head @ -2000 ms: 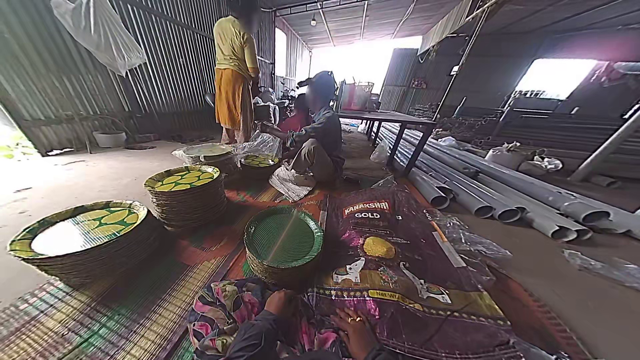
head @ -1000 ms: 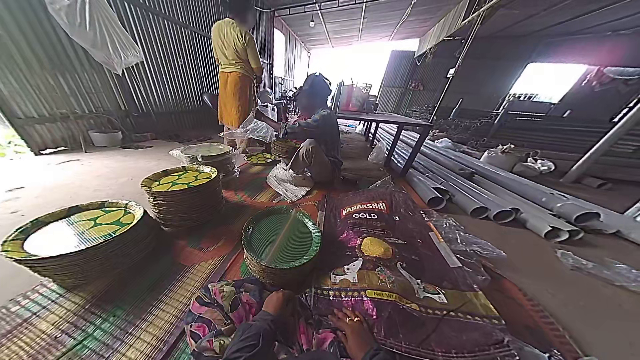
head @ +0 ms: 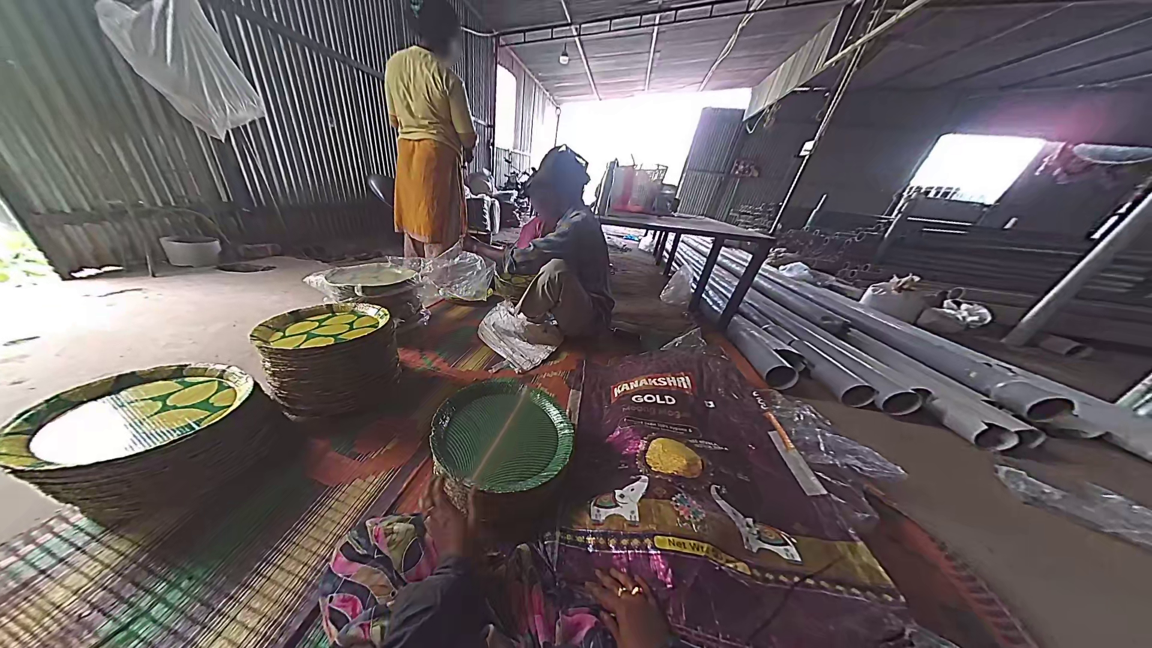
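A stack of green disposable plates stands on the woven mat just ahead of me. My left hand is at the near left side of that stack; whether its fingers grip it cannot be told. My right hand, with rings on a finger, rests on the near edge of a dark printed plastic sack, which lies flat to the right of the stack. To the left are a tall stack of yellow-and-green patterned plates and a wider stack of larger patterned plates.
A seated person handles clear plastic near a plastic-covered plate stack. Behind stands another person. A long table and several grey pipes lie to the right. A white pot is by the corrugated wall.
My left hand has moved forward from my lap to the green plate stack. The seated person's hands and clear plastic have come lower. My right hand stays at the sack's edge.
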